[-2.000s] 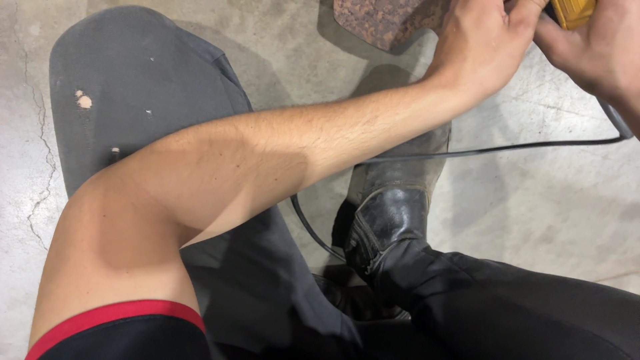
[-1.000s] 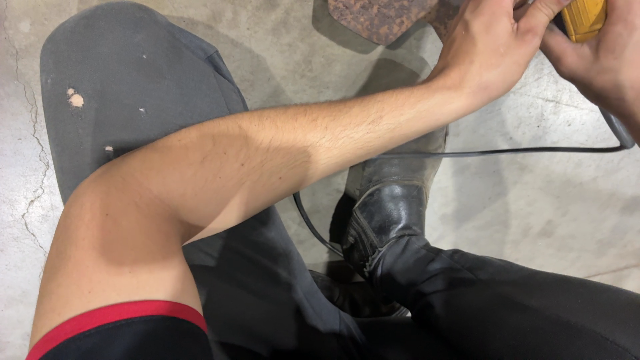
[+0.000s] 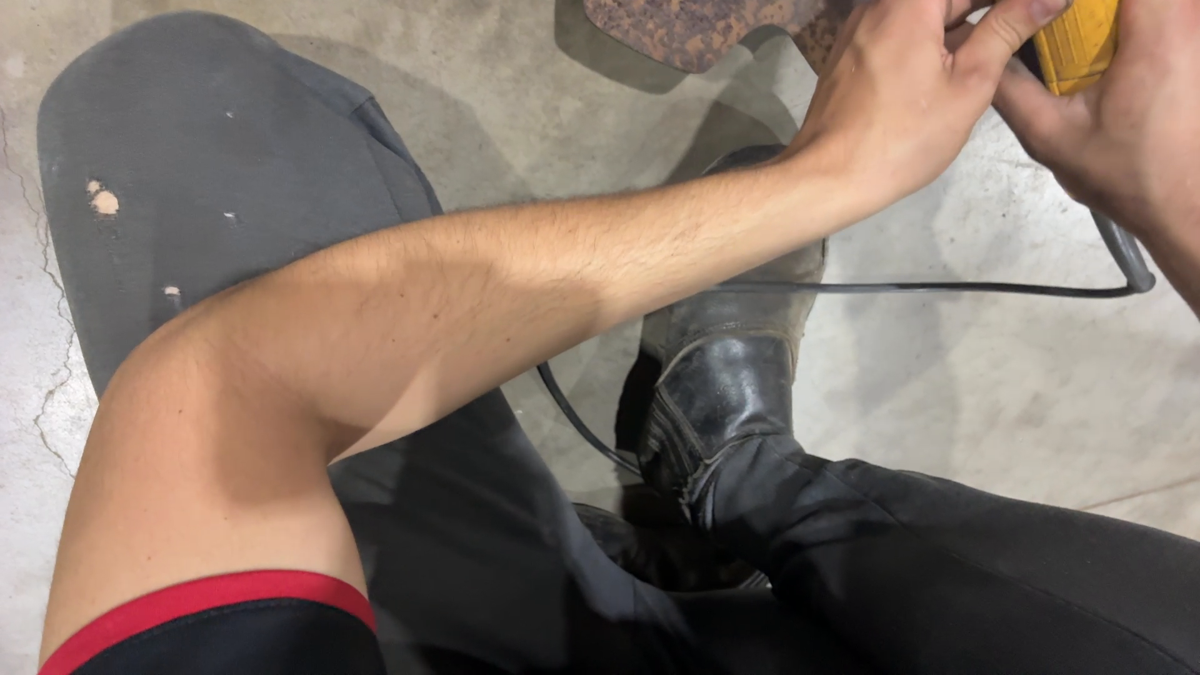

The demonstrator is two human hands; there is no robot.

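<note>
At the top right, my right hand [image 3: 1116,122] is closed round the yellow body of a corded power tool [image 3: 1078,47], much of which lies beyond the frame's top edge. My left hand [image 3: 900,94] reaches across from the left and rests against the tool's near side, its thumb on or beside the yellow body. What its fingers hold is hidden. Just left of that hand lies a rusty metal plate [image 3: 689,28] with a curved edge, partly cut off by the top of the view. A black cord [image 3: 937,287] hangs from behind my right wrist.
The cord crosses over a worn black leather boot [image 3: 731,375] and passes under my left forearm. A bent knee in dark grey trousers [image 3: 234,150], with small holes, fills the upper left. Below lies a concrete floor [image 3: 956,403] with a crack at the far left.
Both hands stay close together at the tool. The view has shifted slightly, and less of the rusty plate shows at the top than two seconds ago.
</note>
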